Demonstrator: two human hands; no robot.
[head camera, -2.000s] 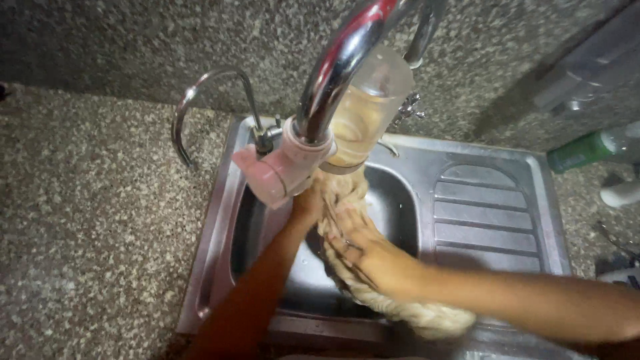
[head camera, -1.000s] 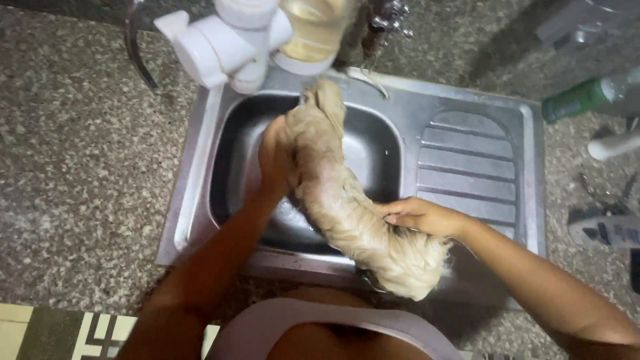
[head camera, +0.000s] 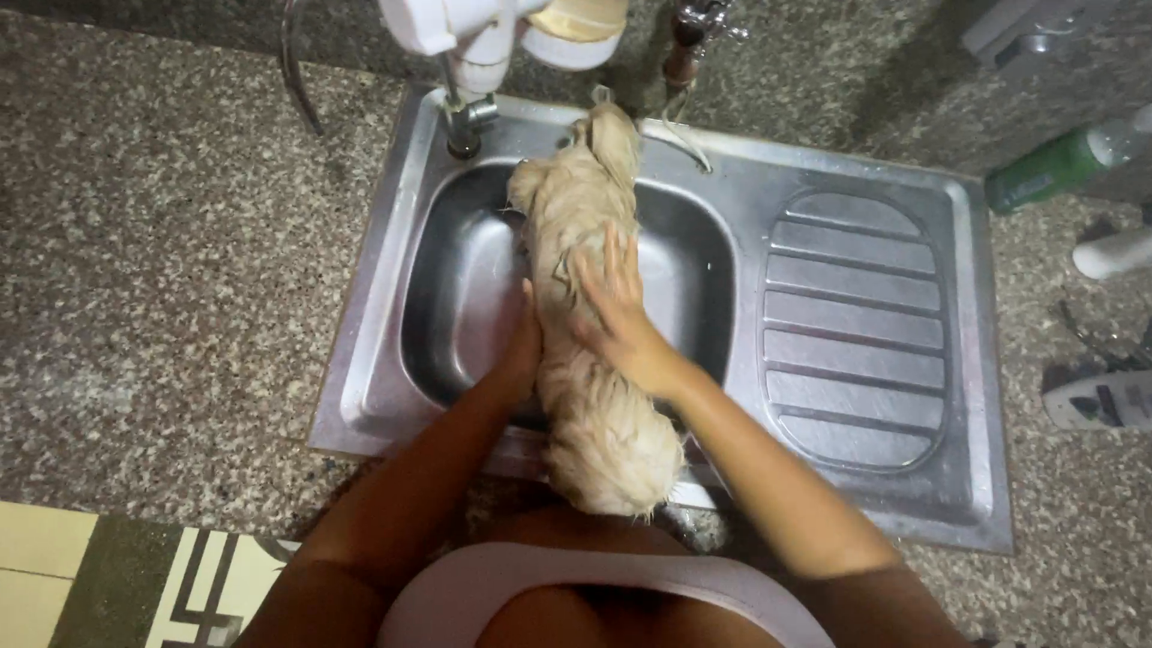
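Observation:
A wet, cream-coloured long-haired dog (head camera: 585,360) stretches lengthwise over the steel sink basin (head camera: 468,306), one end near the basin's back rim and the other over the front edge, close to my body. My left hand (head camera: 522,333) lies against the left side of its body, with the fingers partly hidden. Flat on the top right of its back rests my right hand (head camera: 621,315), fingers spread in the fur. Neither hand is closed round the dog.
A chrome faucet base (head camera: 463,126) with a white water filter (head camera: 486,45) stands behind the basin. A ribbed drainboard (head camera: 855,333) lies right. Beyond it are a green bottle (head camera: 1048,171), a white tube (head camera: 1111,254) and a white bottle (head camera: 1098,400) on the granite counter (head camera: 180,270).
The dog now lies straighter, front to back, where it slanted to the right before. My right hand has moved from its lower right side up onto its back. The view has shifted.

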